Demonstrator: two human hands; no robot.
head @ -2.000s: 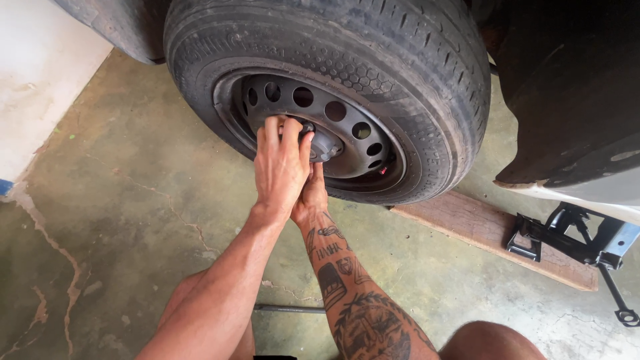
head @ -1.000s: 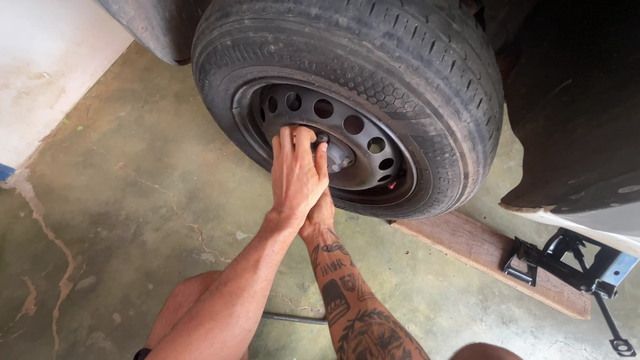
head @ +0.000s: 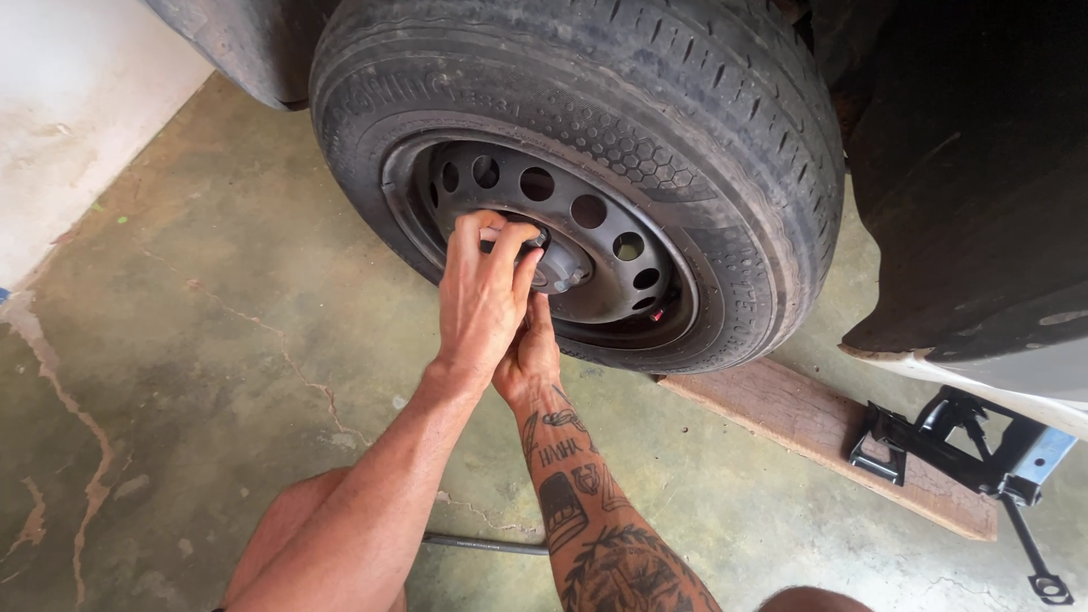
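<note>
A car wheel with a black steel rim (head: pixel 625 293) and a worn tyre (head: pixel 748 212) stands in front of me. My left hand (head: pixel 489 285) is at the hub, its bent fingers and thumb closed around a small dark ribbed part (head: pixel 541 238) whose kind I cannot tell. Beside those fingers shows the grey hub centre (head: pixel 557 265), with a small metal fastener (head: pixel 578 276) on it. Just below and partly behind the left hand, my right hand (head: pixel 531 344) reaches up to the lower hub. Its fingertips are hidden, and what they hold cannot be seen.
A wooden plank (head: pixel 765 404) lies on the cracked concrete floor, right of the tyre. A black scissor jack (head: pixel 952 438) stands at the plank, beneath the car's body edge (head: pixel 969 374). Behind my forearms lies a metal rod (head: pixel 484 544). A pale wall (head: pixel 76 110) rises at upper left.
Both hands stay at the hub; the left fingers have shifted slightly around the dark part. The view has moved a little, so the wheel sits further right.
</note>
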